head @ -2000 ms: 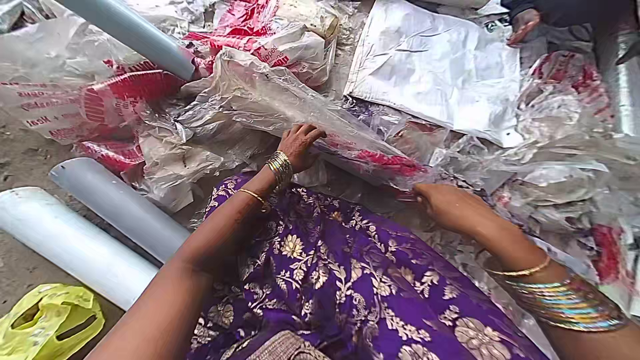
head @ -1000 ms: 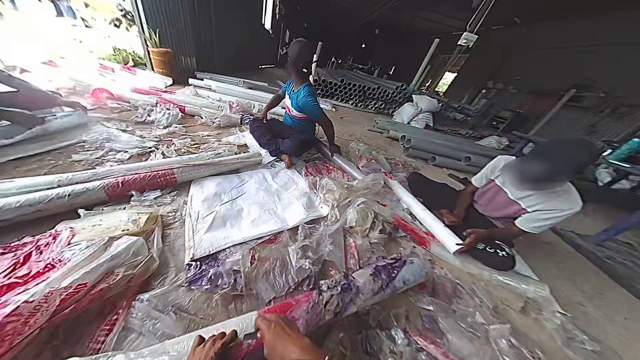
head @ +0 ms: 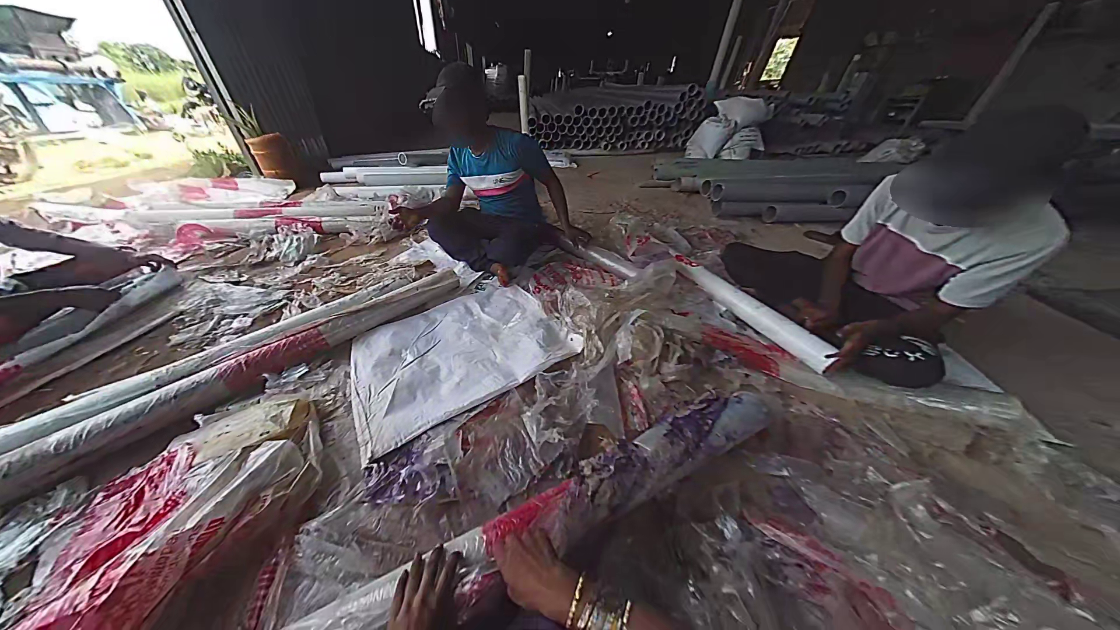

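A pipe wrapped in clear plastic film with red and purple parts (head: 647, 455) lies slantwise in front of me. My left hand (head: 426, 588) rests on the wrapped pipe near the bottom edge, its fingers extended. Just to its right, my right hand (head: 535, 569), with bangles at the wrist, has its fingers bent at the red part of the film; whether they pinch it is not plain. Loose crumpled clear film (head: 525, 437) lies beyond the pipe, beside a flat white sheet (head: 455, 359).
One person (head: 503, 188) sits ahead among pipes. Another (head: 945, 236) at the right handles a white pipe (head: 761, 315). A third person's arms (head: 79, 262) show at the left. Long wrapped pipes (head: 236, 372) lie at the left, near red-printed film (head: 166, 516). Grey pipes (head: 779, 192) are stacked behind.
The view has swung up from my lap to the workshop. My hands, apart on the film two seconds ago, are now close together at the wrapped pipe.
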